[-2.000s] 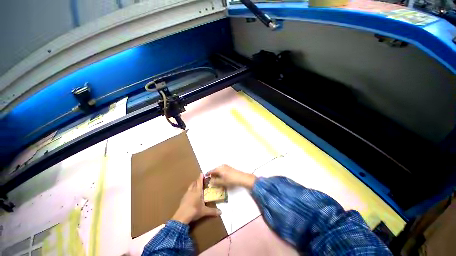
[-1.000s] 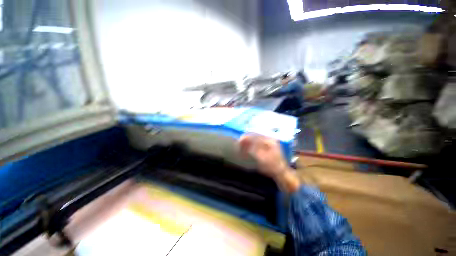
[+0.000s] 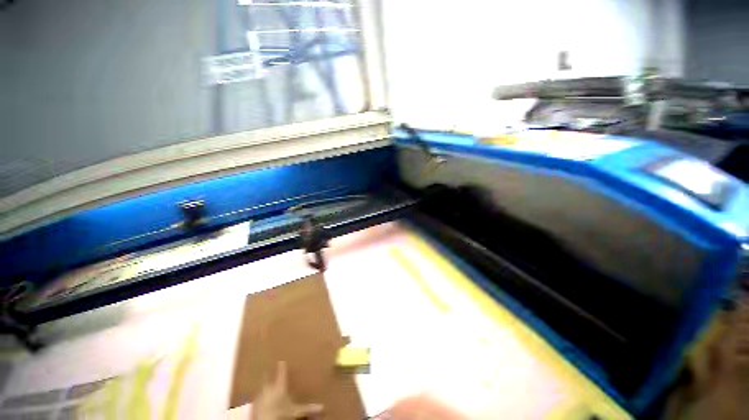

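The brown panel lies flat on the bed, its lower part cut off by the picture's bottom edge. The white template lies along its right side. The yellowish weight block sits at the border between panel and template. My left hand is blurred at the bottom edge, over the lower panel, with a finger and thumb apart and nothing held. I cannot make out my right hand; a pinkish blur at the bottom edge looks like bed cover.
The laser head is just beyond the panel's top edge, on the gantry beam. Yellow masking tape runs along the bed's right side. The blue housing with the control panel is at right. The machine lid is raised above.
The view has swung from the right side of the machine back to the bed. My right hand, earlier reaching over the blue housing, is out of sight. My left hand shows again on the panel.
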